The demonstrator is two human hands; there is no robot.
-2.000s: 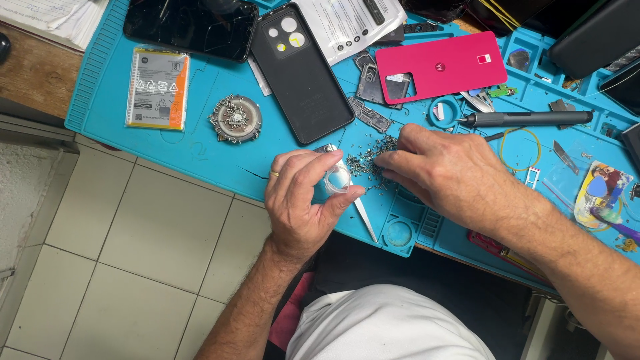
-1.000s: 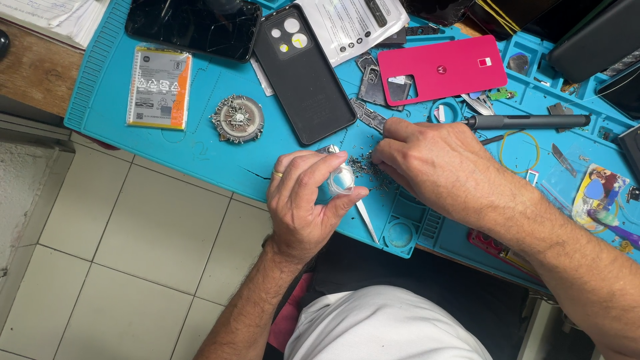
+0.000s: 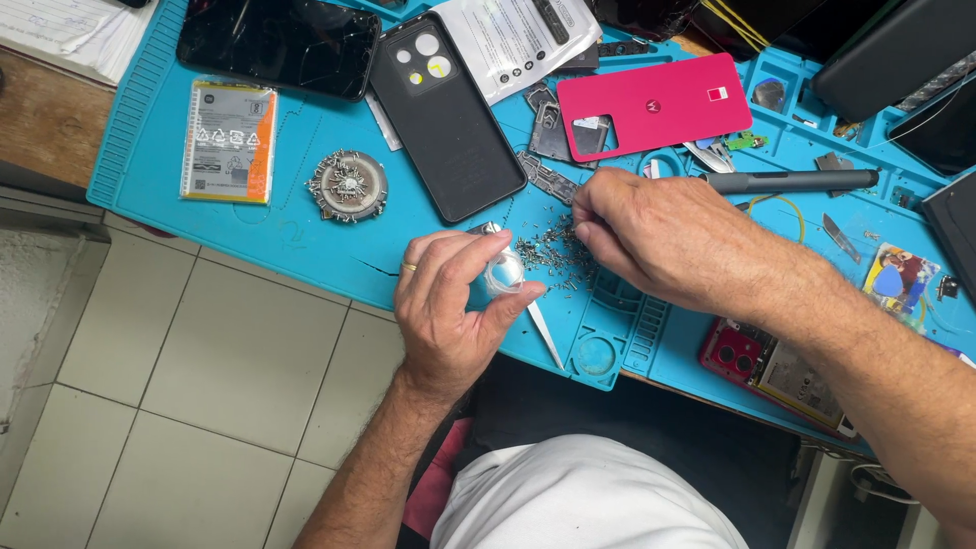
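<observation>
Between the thumb and fingers of my left hand [image 3: 457, 305] is a small round clear container [image 3: 505, 273], tilted above the blue silicone mat [image 3: 305, 252]. Many tiny metal screws [image 3: 555, 255] lie in a loose pile just right of it. My right hand [image 3: 663, 236] is at the pile's right side, thumb and index finger pinched together; whether a screw is between them is hidden. White tweezers [image 3: 545, 335] or a similar pointed tool stick out below my left hand. Farther left sits a round metal piece covered with screws [image 3: 348, 186].
A black phone case [image 3: 457, 137], a cracked phone [image 3: 278, 46] and a battery [image 3: 229, 143] lie toward the back left. Behind my right hand are a pink phone back cover [image 3: 686, 114] and a grey pen-shaped tool [image 3: 793, 181]. An opened phone [image 3: 778, 374] lies under my right forearm.
My right hand has shifted slightly over the right side of the screw pile. My left hand keeps holding the clear container in about the same place.
</observation>
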